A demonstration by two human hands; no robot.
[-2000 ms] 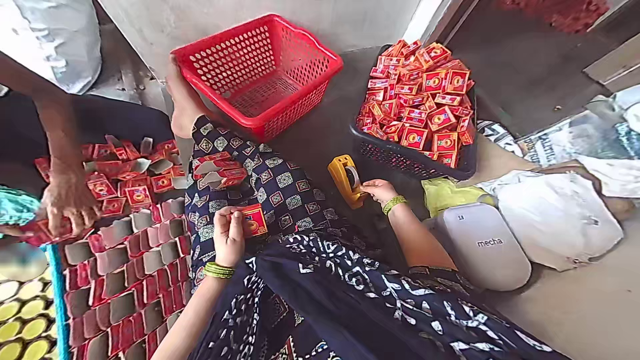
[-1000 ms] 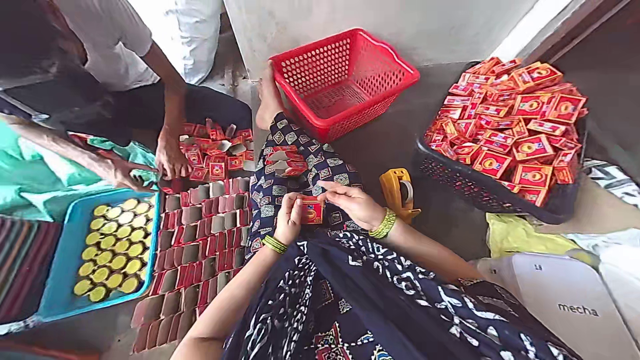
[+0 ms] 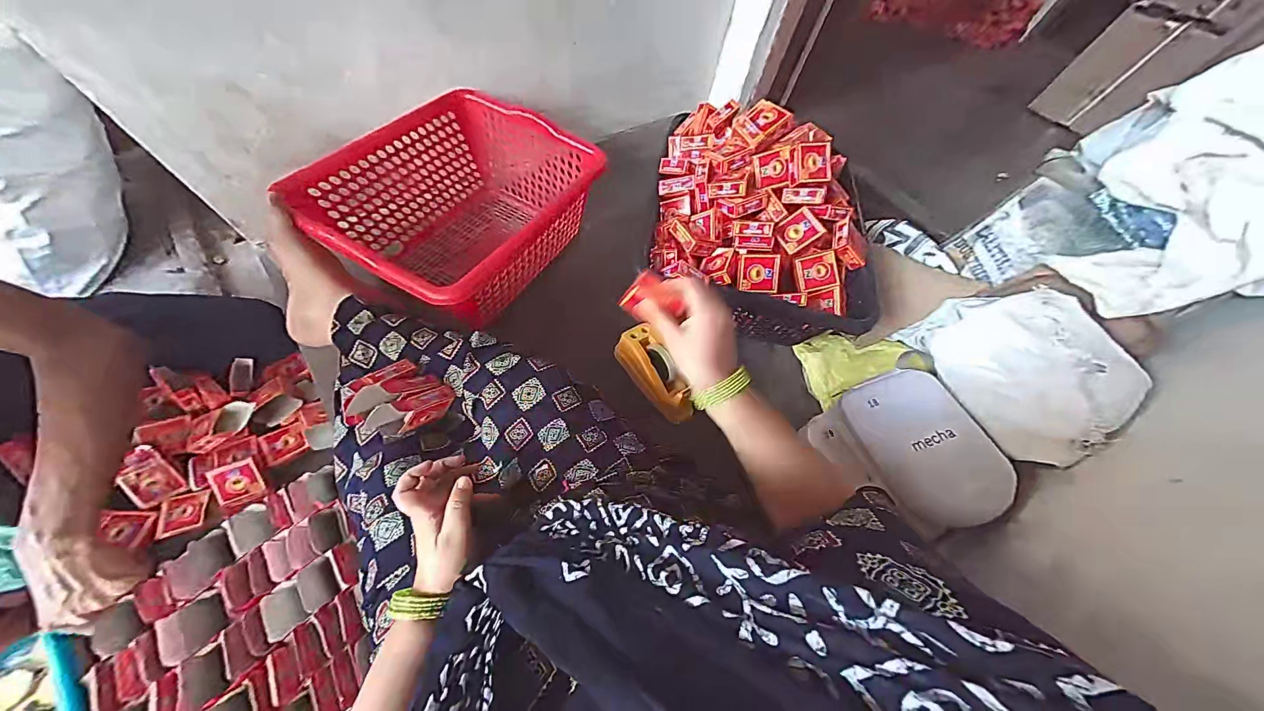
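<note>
A small red cardboard box (image 3: 647, 293) is in my right hand (image 3: 699, 331), slightly blurred, just above a yellow tape dispenser (image 3: 654, 373) on the floor. Right behind it stands a dark basket (image 3: 790, 321) heaped with closed red boxes (image 3: 755, 212). My left hand (image 3: 437, 504) hovers over my lap, fingers loosely curled and apart, with nothing in it that I can see. Several unclosed red cartons (image 3: 400, 395) rest on my patterned trouser leg, near my left hand.
A red plastic basket (image 3: 444, 202) stands by the wall. At left, a co-worker's hand (image 3: 79, 573) is beside loose red cartons (image 3: 222, 444) and rows of cartons with grey flaps (image 3: 252, 602). A white case (image 3: 923, 444), yellow plastic (image 3: 854, 365) and white bags (image 3: 1037, 375) lie at right.
My hands were together on a red box a second ago; they are now apart, the right one moved toward the heaped basket with a box. The view has swung to the right.
</note>
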